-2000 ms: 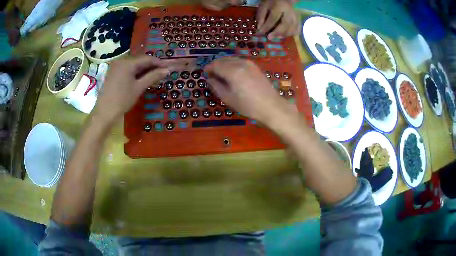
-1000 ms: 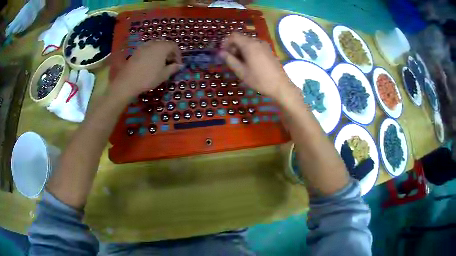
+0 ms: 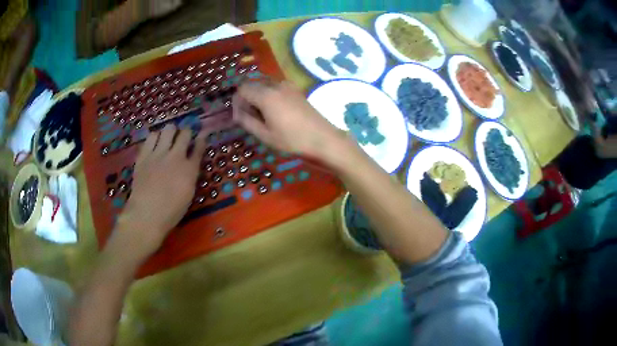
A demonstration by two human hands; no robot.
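The red-orange keycap tray (image 3: 250, 219) lies tilted in view, with two keyboard layouts of dark glinting circles, teal caps and long dark bars. A small heap of blue-grey caps (image 3: 190, 122) lies between the layouts. My left hand (image 3: 166, 176) rests palm down over the left middle of the tray, its fingertips at the heap. My right hand (image 3: 270, 115) is over the right part of the upper layout, fingers bent together. Blur hides whether either hand holds a cap.
At right are plates of yellow (image 3: 410, 38), blue (image 3: 423, 103), orange (image 3: 476, 84) and teal caps (image 3: 501, 162). A bowl (image 3: 357, 226) is under my right forearm. Left are a bowl of black pieces (image 3: 59, 132), white gloves (image 3: 59, 209) and a white tub (image 3: 34, 304).
The view has swung right, so the tray appears turned and further left. The other person's hands at the far side have left the tray. My left hand has flattened beside the heap; my right is farther from it.
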